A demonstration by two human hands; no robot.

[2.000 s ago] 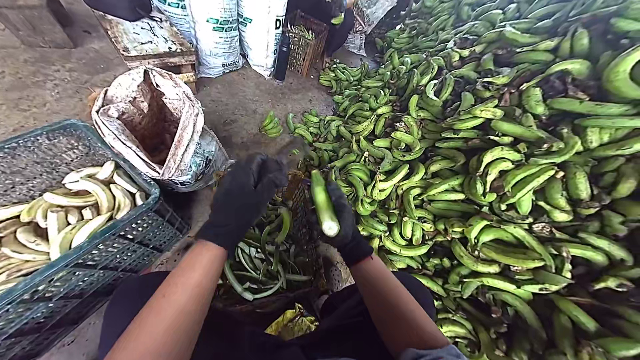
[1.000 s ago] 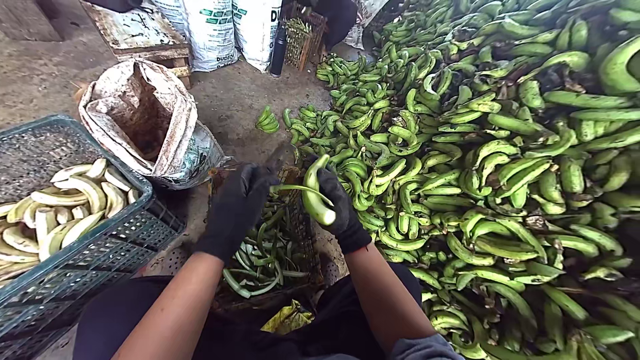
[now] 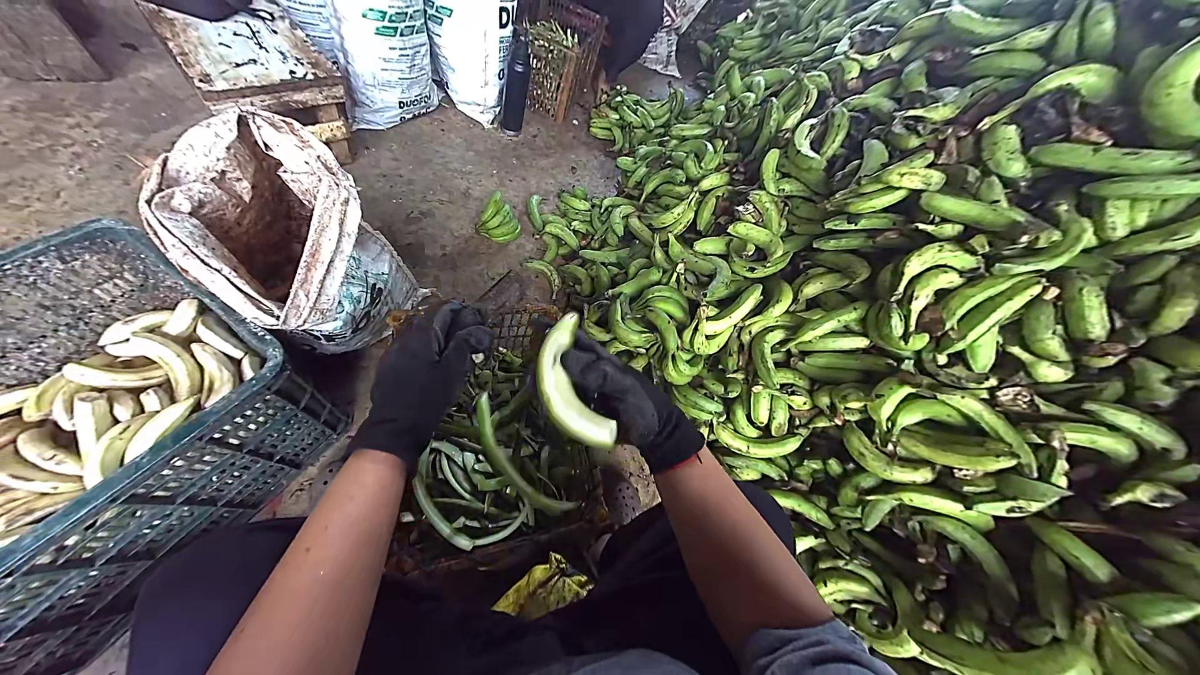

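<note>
In my right hand [image 3: 623, 389], gloved in black, is a partly peeled green plantain [image 3: 567, 389], its pale flesh showing along one side. My left hand [image 3: 429, 370], also in a black glove, is curled just left of it; whether it grips a small tool is hidden by the fingers. Below and between both hands, a crate holds green peel strips [image 3: 497, 455]. Peeled plantains [image 3: 155, 375] lie heaped in a dark green plastic crate [image 3: 239, 412] at the left.
A large heap of green plantains [image 3: 844, 309] covers the right side. An open, stained woven sack [image 3: 328, 234] stands beyond the left crate. Farther back are a low wooden stand [image 3: 253, 66], white sacks [image 3: 384, 56], a dark bottle [image 3: 515, 84] and a small plantain bunch [image 3: 498, 220].
More pale flesh shows on the plantain in my right hand. The peel strip that stretched between my hands one second ago is no longer there.
</note>
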